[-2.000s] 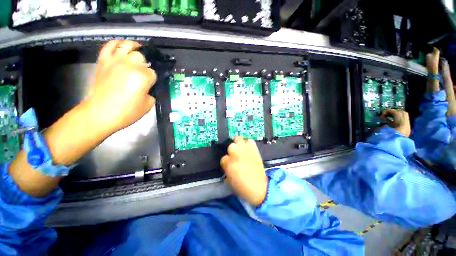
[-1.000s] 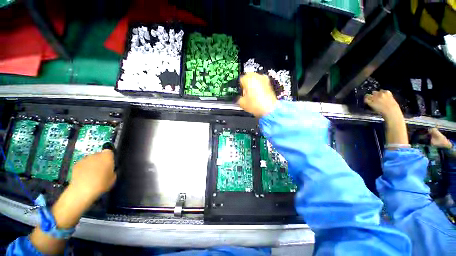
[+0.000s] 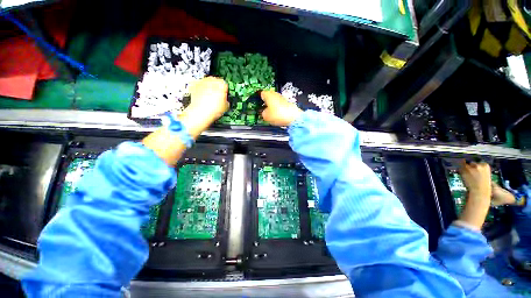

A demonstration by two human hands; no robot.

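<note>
My left hand is at the boundary of the bin of larger white connectors and the bin of green terminal blocks. Its fingertips are hidden, so I cannot tell what it holds. My right hand reaches into the right side of the green bin, with a dark finger cot on a fingertip. Whether it holds a block is not visible. Small white connectors lie in the right bin. Below, green circuit boards sit in a black pallet, partly covered by my left sleeve. Another pallet's board is to the right.
The conveyor's far rail runs between bins and pallets. A narrow gap separates the two pallets. Red sheets lie on the green shelf at left. Another person's hands work over a pallet at right. Dark metal beams stand beyond the bins.
My left hand has moved from the left pallet up to the bins. My right hand has moved left from the small white connectors to the green bin. The left pallet has shifted right, narrowing the gap.
</note>
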